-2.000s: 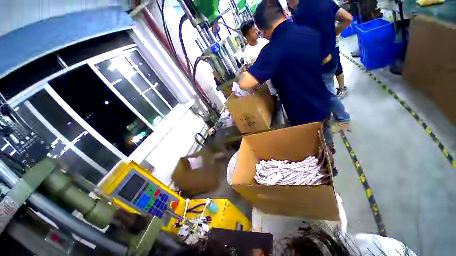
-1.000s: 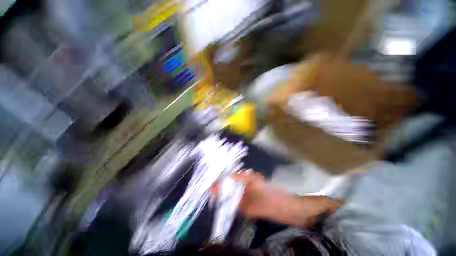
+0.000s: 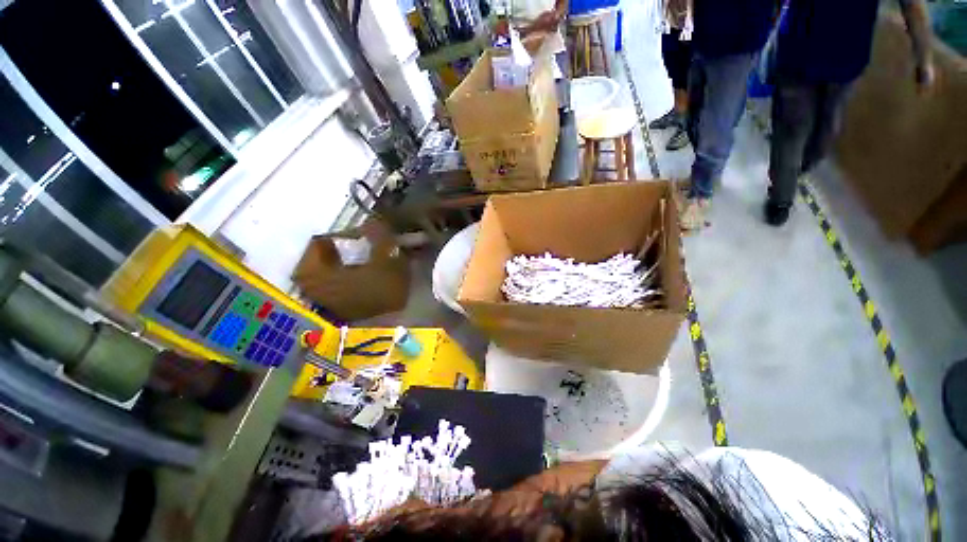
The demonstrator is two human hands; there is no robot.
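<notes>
White moulded cable ends (image 3: 408,474) stand up in a dense bunch at the bottom, beside a black mat (image 3: 482,432). The lower part of the cables is cut off by the frame edge. My bare right forearm (image 3: 567,479) comes in from the bottom right behind dark hair, close to the cables. My right hand is hidden or cut off, so its grip cannot be told. My left hand is not in view. An open cardboard carton (image 3: 578,337) at the centre right holds many white cables (image 3: 578,282).
A yellow control panel (image 3: 228,307) and yellow ledge (image 3: 440,365) with tools stand left. A white drum (image 3: 626,408) sits under the carton. Another carton (image 3: 504,148), stools (image 3: 607,132) and people (image 3: 732,85) are further back. Press parts (image 3: 106,355) edge the left.
The view has tilted down and swung after a blurred moment. The cable ends stand at the bottom; one second ago a hand was on the cables. The people in dark shirts have moved right into the aisle.
</notes>
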